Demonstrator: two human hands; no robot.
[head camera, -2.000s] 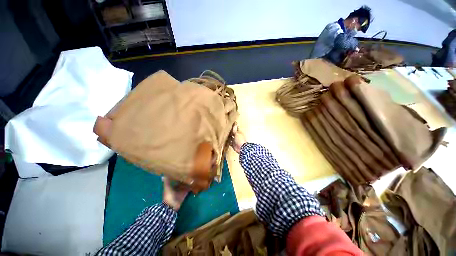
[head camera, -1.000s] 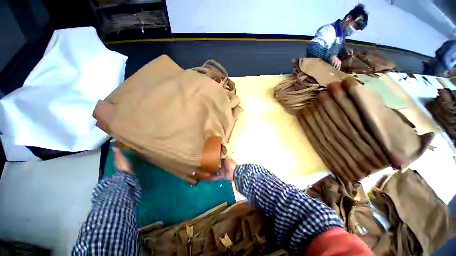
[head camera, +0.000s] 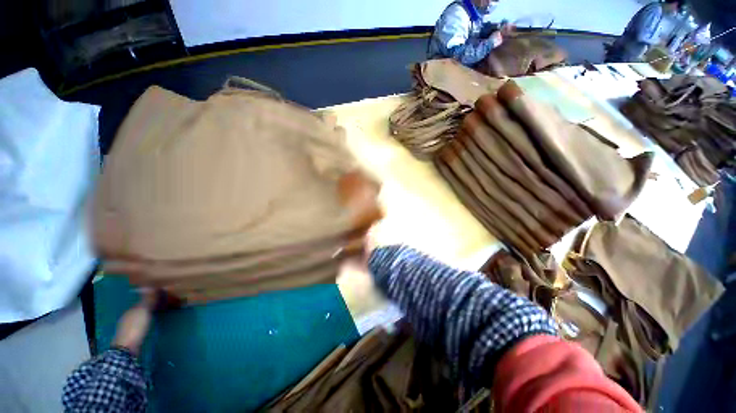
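Observation:
A stack of flat tan-brown bags with orange-brown corner patches lies in front of me at the left, blurred, over the far part of the green mat. Thin handle loops show at its far edge. My left hand is at the stack's near left corner, its fingers partly hidden under the edge. My right hand is at the near right corner, mostly hidden by the stack and blurred. The two hands hold the stack between them.
A large bag stack stands on the pale yellow tabletop to the right. Loose brown bags lie at the near right, more at the near edge. White sheet material drapes at the left. Two people are across the table.
The view has swung right, so the table's things sit further left. My hands have moved to the near corners of the stack, and its layered near edge now shows more.

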